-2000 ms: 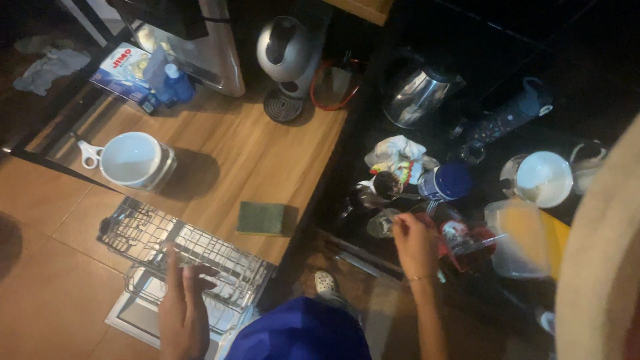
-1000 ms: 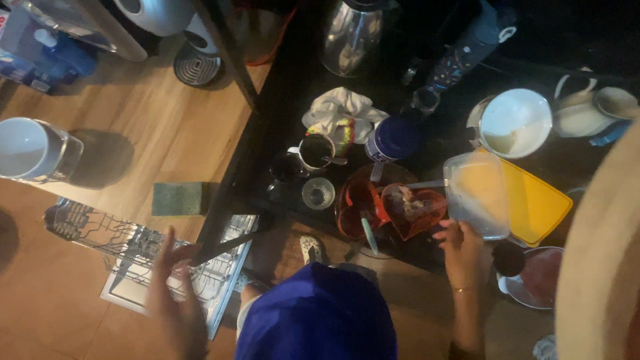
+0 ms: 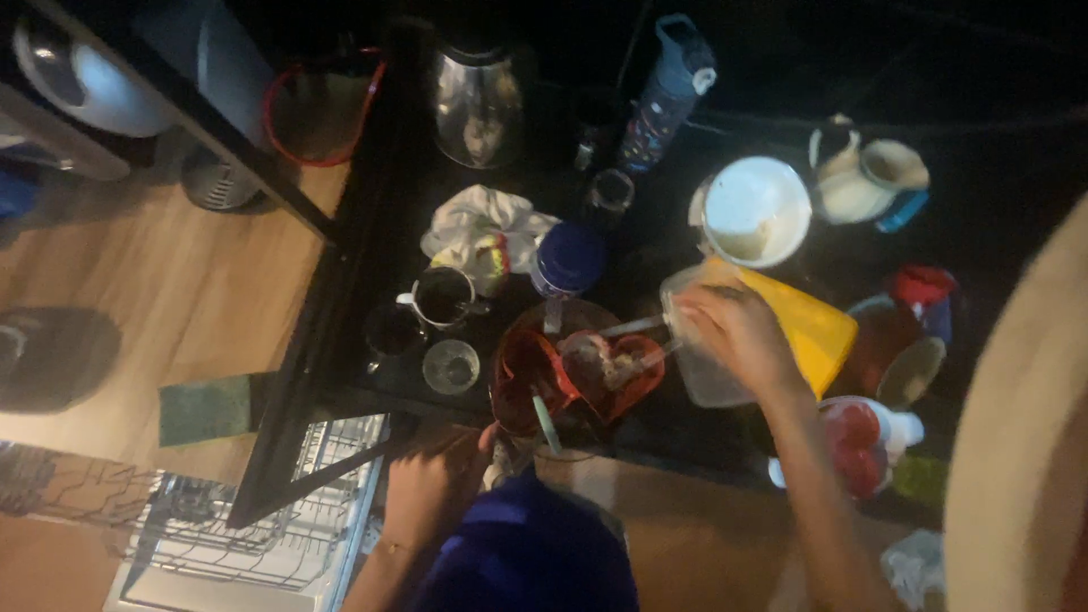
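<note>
My right hand [image 3: 731, 327] is over a clear plastic container [image 3: 701, 365], fingers bent at its upper edge; whether they grip it is unclear. A yellow lid or board [image 3: 812, 327] lies beside the container. My left hand [image 3: 442, 476] is at the counter's front edge, its thumb near a red heart-shaped dish [image 3: 523, 382] with a pale green handle in it; its grip is hard to make out. A second red heart-shaped dish [image 3: 616, 374], with residue inside, lies between the hands. Nearby are a drinking glass [image 3: 451, 367], a white-handled cup [image 3: 442, 297] and a blue-lidded jar [image 3: 569, 259].
A white bucket-like tub [image 3: 756, 212], a ceramic jug [image 3: 875, 178], a water bottle [image 3: 667, 102] and a metal kettle [image 3: 478, 106] stand farther back. A crumpled cloth [image 3: 484, 225] lies near the jar. At left are a green sponge [image 3: 206, 410] and an open dishwasher's rack [image 3: 280, 544].
My right hand has moved from beside the red dish to the clear container. My left hand has come from over the dishwasher rack to the counter edge. The view has shifted right.
</note>
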